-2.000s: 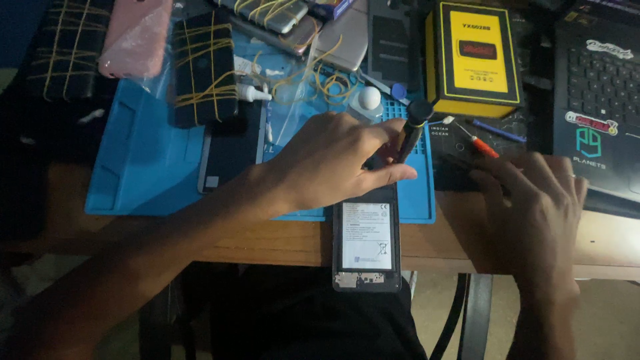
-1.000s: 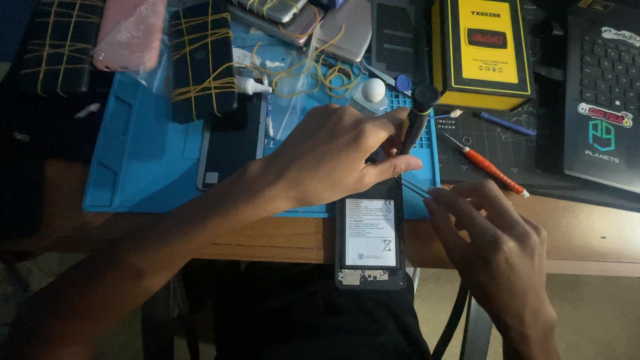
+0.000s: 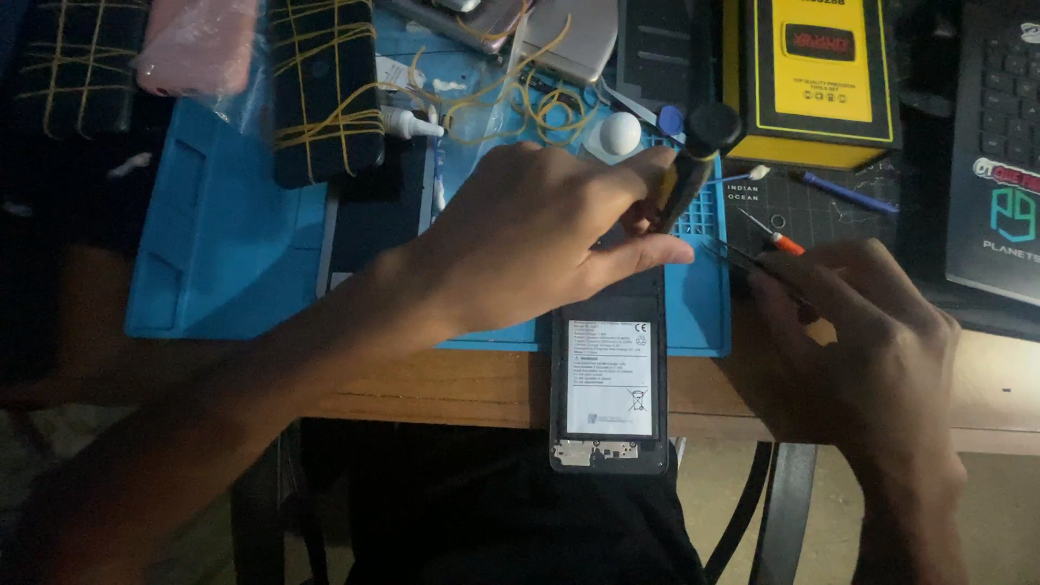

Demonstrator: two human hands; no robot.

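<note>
My left hand (image 3: 561,227) grips a dark screwdriver (image 3: 687,179) with a round cap, held nearly upright over the upper end of an opened smartphone (image 3: 662,366). That end is hidden under the hand. The phone's white-labelled battery (image 3: 609,374) and a small lower circuit board (image 3: 595,452) show, and its lower end overhangs the table edge. To the right, my right hand (image 3: 861,333) pinches thin metal tweezers (image 3: 735,253), their tips pointing left over the edge of the blue silicone mat (image 3: 236,276). Just beyond those fingers lies a red-handled pointed tool (image 3: 786,243).
Phones bound with rubber bands (image 3: 325,89), a pink phone case (image 3: 199,49), a glue tube (image 3: 410,124) and a white ball-topped bottle (image 3: 619,134) lie behind. A yellow-black tool box (image 3: 812,81), a blue stick (image 3: 849,193) and a laptop (image 3: 999,146) are at right.
My right hand was at the red-handled tool two seconds ago; it has since come nearer with tweezers between its fingers. The left hand has kept its grip on the screwdriver over the phone.
</note>
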